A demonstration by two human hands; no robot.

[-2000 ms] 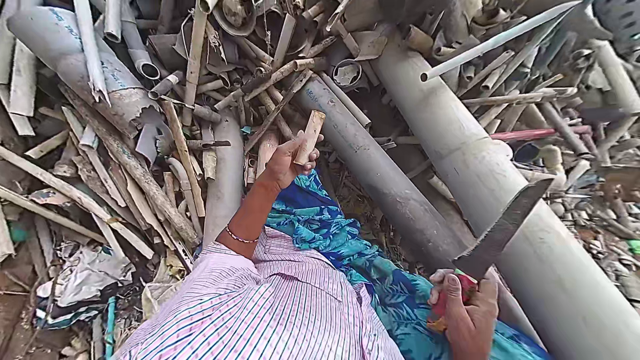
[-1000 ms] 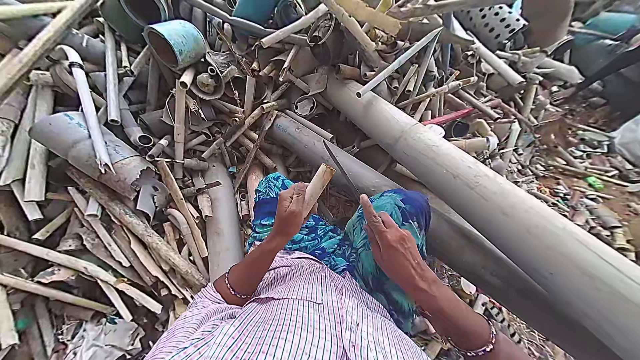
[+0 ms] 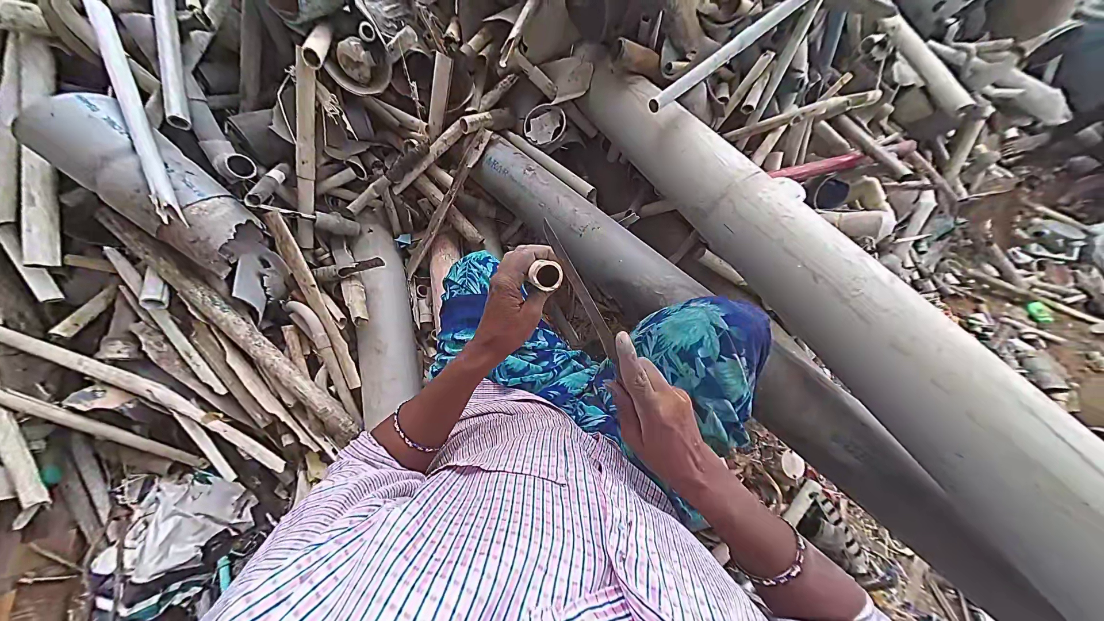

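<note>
My left hand [image 3: 511,297] is closed around a short piece of plastic pipe [image 3: 545,275], whose round open end faces up toward me. Just right of it, a long dark blade, seemingly of a large knife [image 3: 586,297], slants up and to the left. My right hand [image 3: 651,405] grips its lower end, with the index finger stretched along the blade; the handle is hidden in the hand. The tip stands close to the pipe piece, and whether they touch cannot be told. Both hands are over my lap, on blue patterned cloth [image 3: 703,366].
Two thick grey pipes, one light [image 3: 828,267] and one darker [image 3: 586,224], run diagonally from upper middle to lower right. Broken pipes [image 3: 233,319] pile up on the left and ahead. A torn wide pipe [image 3: 129,164] lies upper left, crumpled plastic sheeting [image 3: 185,522] lower left.
Two seconds ago the knife was out at the right, its red handle showing; my right hand has brought it in beside the pipe piece. That piece now points its open end up toward me.
</note>
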